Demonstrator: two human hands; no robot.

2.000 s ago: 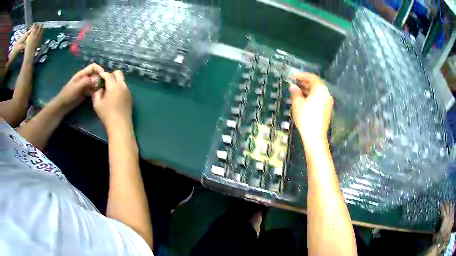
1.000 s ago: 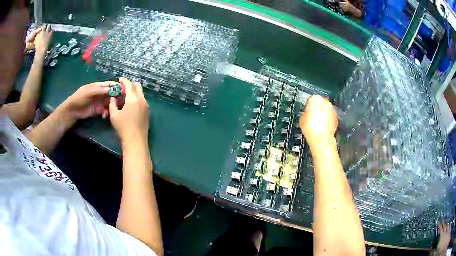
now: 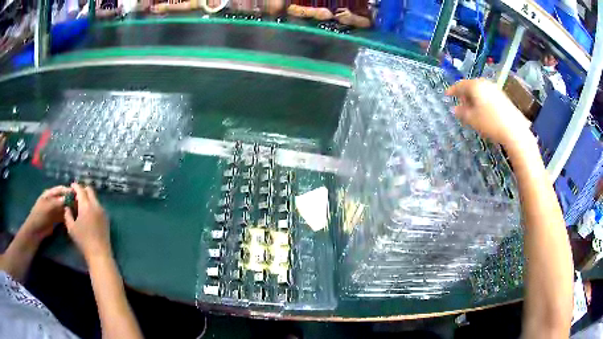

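Note:
My right hand (image 3: 486, 109) is above the upper right edge of the tall stack of clear blister trays (image 3: 397, 198). Its fingers are bent and close together; whether they hold a small part cannot be told. My left hand is not in view. A single clear blister tray (image 3: 314, 285) lies left of the stack, with several columns of small dark modules with silvery blocks (image 3: 215, 253). A yellow patch (image 3: 268, 250) shows through its lower pockets. A white paper piece (image 3: 313, 207) lies on the tray's right side.
A neighbour's hands (image 3: 69, 212) hold a small dark part at left, before a lower tray stack (image 3: 116, 136). A green-edged conveyor (image 3: 198, 56) runs behind, with people's hands beyond. Patterned green panels (image 3: 499, 268) lie by the tall stack's base.
My right hand has moved from over the single tray to above the tall stack. The view has swung right and levelled, and the white paper piece now shows uncovered.

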